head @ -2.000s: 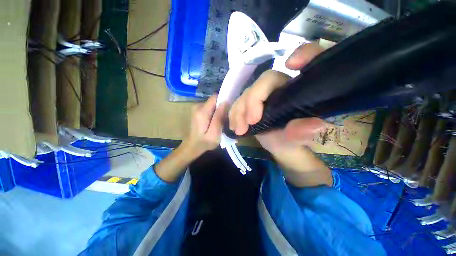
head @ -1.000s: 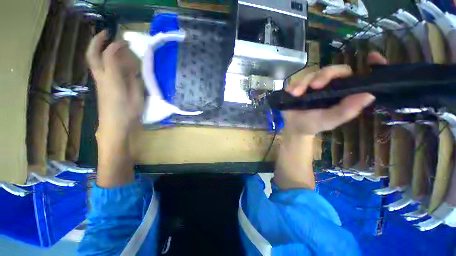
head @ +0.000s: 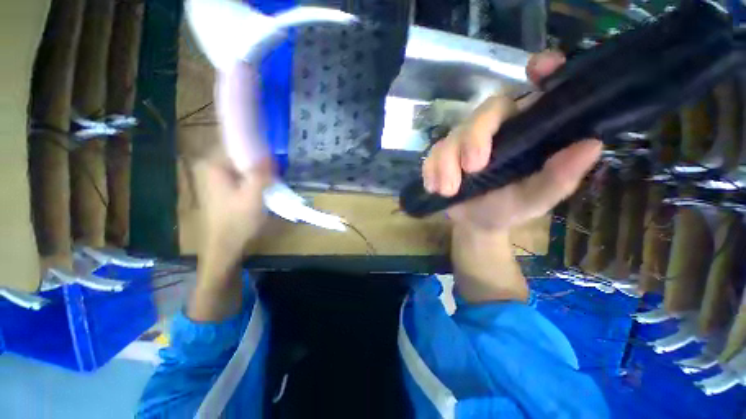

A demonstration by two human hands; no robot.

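My left hand (head: pixel 225 204), blurred, grips a white and pinkish headband assembly (head: pixel 237 106) near its lower end. The arc stands up from the hand, with a broad white end piece at the top and a narrow white split end (head: pixel 303 211) pointing lower right. A thin dark wire hangs from that end. My right hand (head: pixel 491 164) is wrapped around a thick black electric screwdriver (head: pixel 564 106). Its front end points lower left, apart from the headband. The driver tip is too small to tell clearly.
Behind are a blue tray (head: pixel 278 102), a patterned mat (head: pixel 337 106) and a silver screw feeder (head: pixel 466 61), partly behind my right hand. Cardboard dividers (head: pixel 86 180) with white parts stand at left, more at right (head: pixel 687 237). Blue bins (head: pixel 106 315) are below. Brown cardboard (head: pixel 368 229) covers the bench.
The screwdriver was at the headband, then at the feeder, and now is left of and below the feeder. My left hand went out to the left, then came back lower, now gripping the headband.
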